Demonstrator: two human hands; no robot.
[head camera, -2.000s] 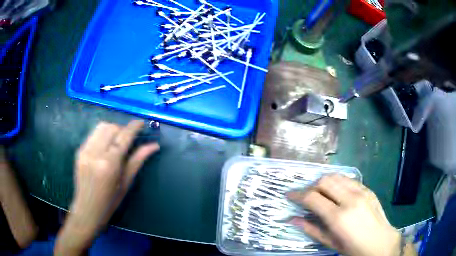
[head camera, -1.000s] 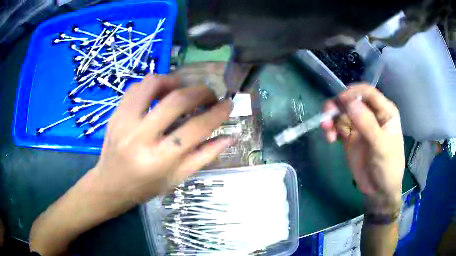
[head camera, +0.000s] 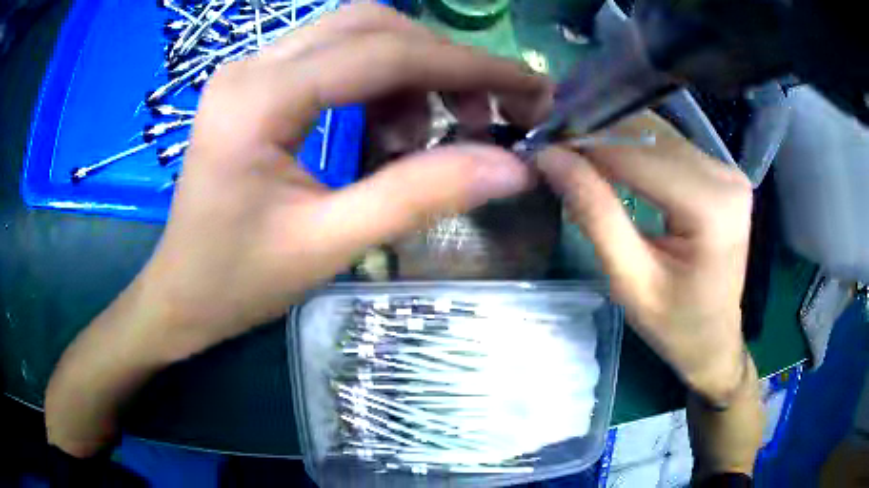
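My left hand reaches over the brown base plate, thumb and fingertips close together at the press tip. My right hand meets it there from the right, fingers pinching a thin white rod. The rod's inner end is at the left fingertips; whether the left hand grips it cannot be told. The fixture block is hidden by the hands. The clear tub of white rods stands nearest me, below the plate.
The blue tray with loosely piled assemblies is at upper left. The dark press head overhangs the upper right. A translucent bag lies at the right, beside a partly hidden tub.
My right hand has moved left and up with the rod to the press tip, meeting my left hand. The view has shifted, and more of the rod tub shows.
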